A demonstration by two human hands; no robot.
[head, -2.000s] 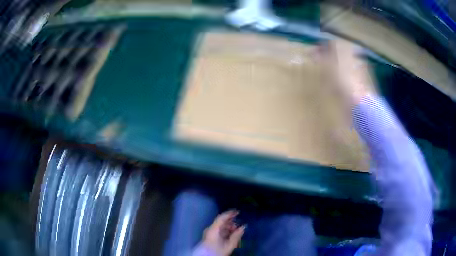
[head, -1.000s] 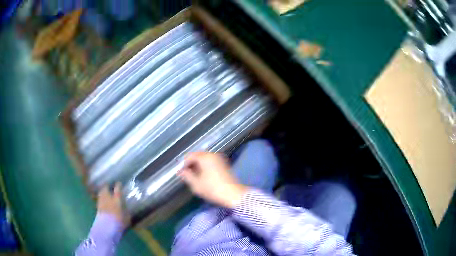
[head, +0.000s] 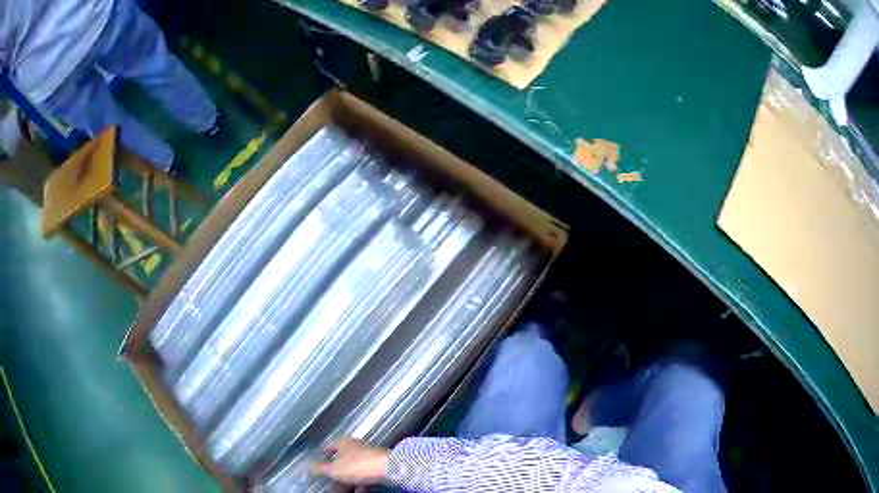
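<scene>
An open brown carton [head: 349, 108] stands on the floor to my left, filled with long clear-grey stacks of nested blisters [head: 318, 313]. My right hand [head: 355, 461] is at the carton's near end, low in the picture, with its fingers over the end of a stack. The fingertips are blurred against the shiny plastic, so I cannot tell if they grip it. A dark gap shows between two of the stacks. My left hand is out of the picture.
The green bench [head: 665, 106] curves along the right. It holds a cardboard sheet with glints at its edge [head: 810, 221], black parts on another sheet [head: 503, 37], cardboard scraps [head: 598, 154] and a white stand [head: 848, 72]. A wooden stool [head: 82, 183] and a person's legs [head: 145, 67] are upper left.
The view has turned from the bench to the carton. Since a second ago my right hand has moved down to the near end of the stacks, and my left hand has left the picture.
</scene>
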